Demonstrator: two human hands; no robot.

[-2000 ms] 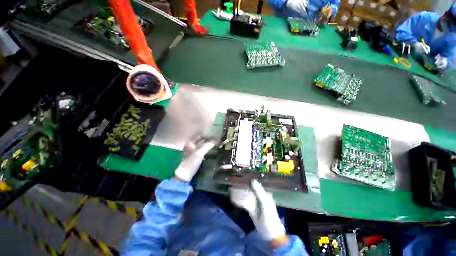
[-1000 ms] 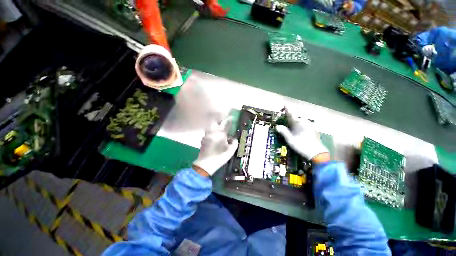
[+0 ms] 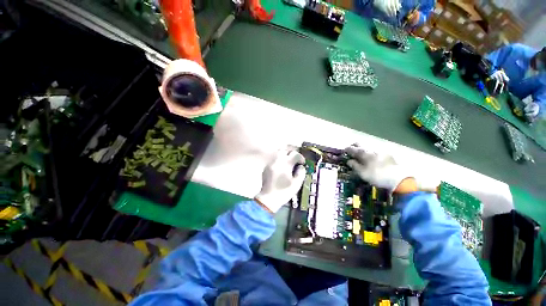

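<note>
A populated circuit board with a long white bar and yellow blocks sits in a black frame on the green mat. My left hand, white-gloved, is at the board's upper left edge with fingers bent. My right hand, white-gloved, reaches over the frame's top edge, its fingertips near the upper middle of the board. Whether either hand grips a small part cannot be seen. Green terminal blocks lie heaped in a shallow black tray at the left.
Another circuit board lies right of my right forearm, beside a deep black bin. A cream ring is by the red-orange post. Boards lie on the green conveyor. Other workers in blue are across it.
The framed board appears slightly lower and further right in view. My left hand has moved from beside the frame onto its upper left edge. My right hand stays near the top of the board.
</note>
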